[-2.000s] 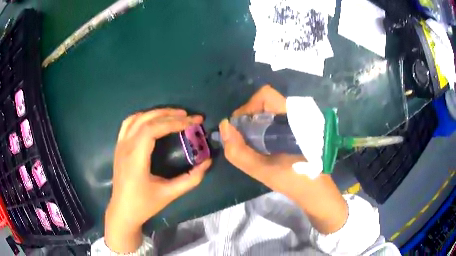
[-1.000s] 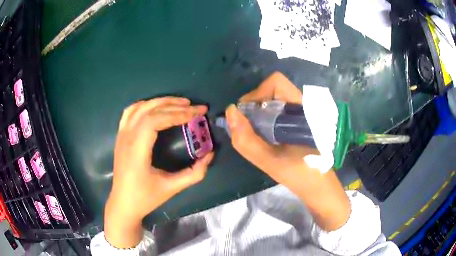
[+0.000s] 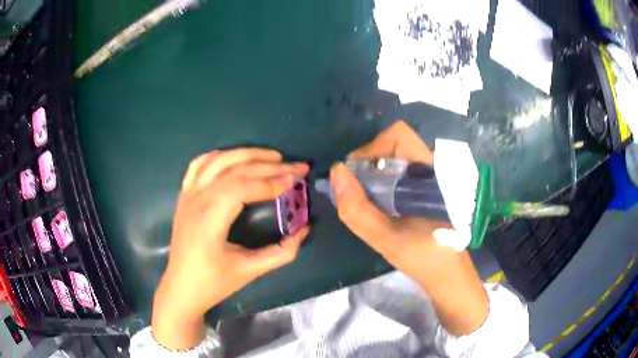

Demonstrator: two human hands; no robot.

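A small pink housing (image 3: 294,208) with dark spots on its face is held on edge between the fingers and thumb of my left hand (image 3: 217,227). My right hand (image 3: 392,210) grips a clear-grey syringe (image 3: 418,195) with dark contents, held like a pen. Its tip points left, close to the housing's upper right edge; I cannot tell if it touches. A white wrap (image 3: 455,182) sits around the barrel's rear. A green cap (image 3: 483,205) with a thin clear hose closes the rear end.
A black blister tray (image 3: 87,210) with several pink parts lies at left. White papers (image 3: 430,52) with black dabs lie at the upper right, beside a plain white sheet (image 3: 521,45). A dark device (image 3: 594,115) stands at right, above a second black tray (image 3: 546,245).
The whole scene has shifted slightly in view. The housing stays in my left hand and shows more edge-on. The syringe stays in my right hand, its tip near the housing's upper part.
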